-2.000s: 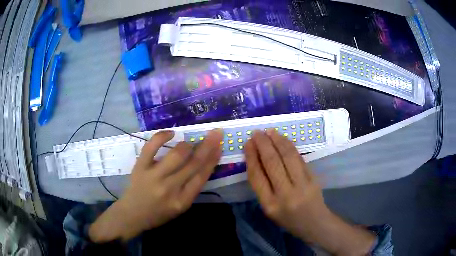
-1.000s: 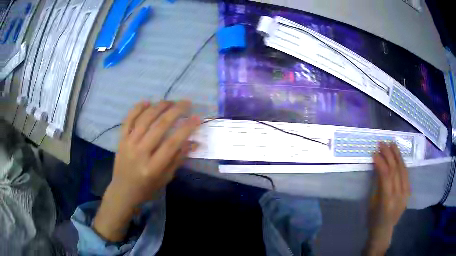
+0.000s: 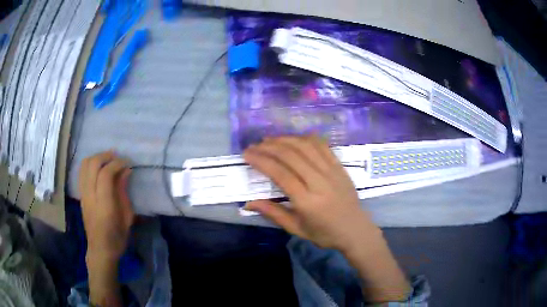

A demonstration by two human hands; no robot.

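Note:
A white lamp housing [image 3: 219, 184] lies across the purple work mat's near edge, its LED board [image 3: 417, 160] in the right end. My right hand [image 3: 306, 186] lies over the housing's middle, thumb at the near edge and fingers across the far side. My left hand [image 3: 107, 192] is left of the housing's narrow end, fingers curled on the black lead wire [image 3: 150, 167], which runs taut into the housing channel. A second lamp housing [image 3: 354, 69] with an LED board [image 3: 468, 117] and black lead lies slanted farther back.
A small blue piece [image 3: 244, 57] lies on the purple work mat [image 3: 288, 123]. Blue backing film strips [image 3: 123, 69] lie at the back left. Several part-built lamps [image 3: 45, 102] lie on brown cardboard [image 3: 53, 211] at the far left. Another black wire crosses the grey table [image 3: 141, 135].
My right hand has moved left from the LED board to the housing's middle. My left hand has moved left, off the housing's narrow end, and now holds the lead wire.

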